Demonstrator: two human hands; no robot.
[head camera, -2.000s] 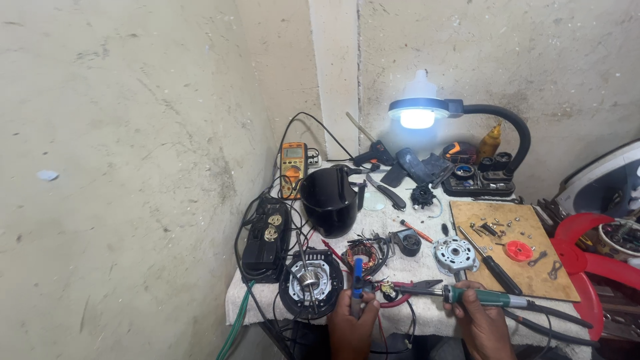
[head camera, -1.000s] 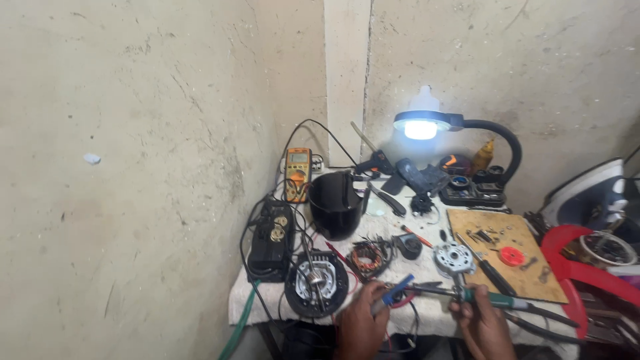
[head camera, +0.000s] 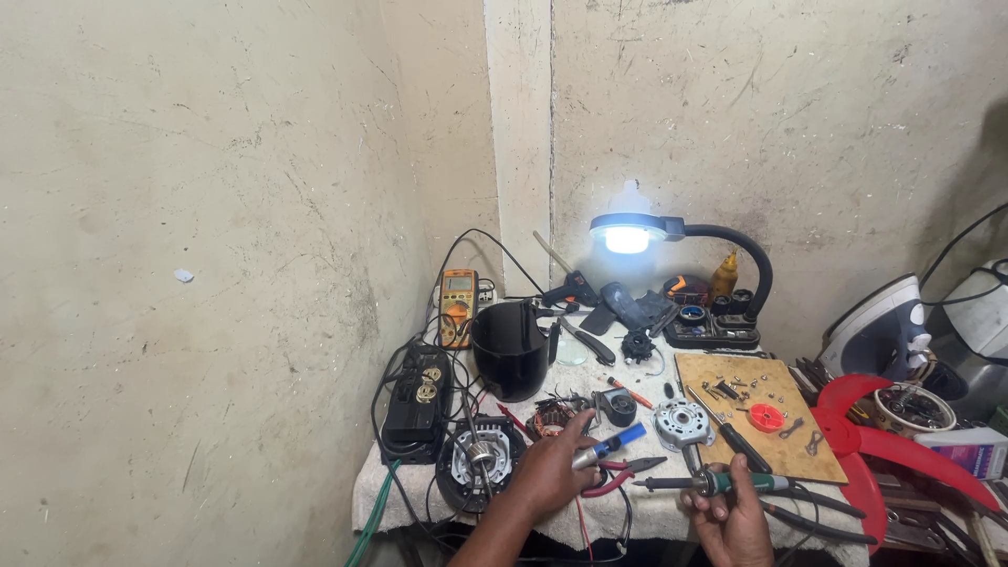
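Observation:
My left hand (head camera: 555, 468) is closed around a blue and silver tube-shaped tool (head camera: 610, 446), its fingers reaching toward a motor stator with copper windings (head camera: 551, 420). In my right hand (head camera: 728, 504) lies a green-handled soldering iron (head camera: 740, 483), its tip pointing left. Red-handled pliers (head camera: 626, 475) rest between the two hands. Behind them are a black motor part (head camera: 619, 407) and a round metal motor housing (head camera: 683, 424). To the left of my left hand sits a black fan motor assembly (head camera: 480, 461) with a metal rotor and shaft.
A black plastic container (head camera: 512, 354), a multimeter (head camera: 457, 307) and a black power strip (head camera: 417, 402) stand at the left. A lit lamp (head camera: 628, 236) hangs over the back. At right are a wooden board (head camera: 815, 453) with screws, a screwdriver (head camera: 740, 443) and red fan blades (head camera: 846, 429).
My left hand has moved up toward the stator, and the blue tool now points right instead of upright. The soldering iron stays in my right hand.

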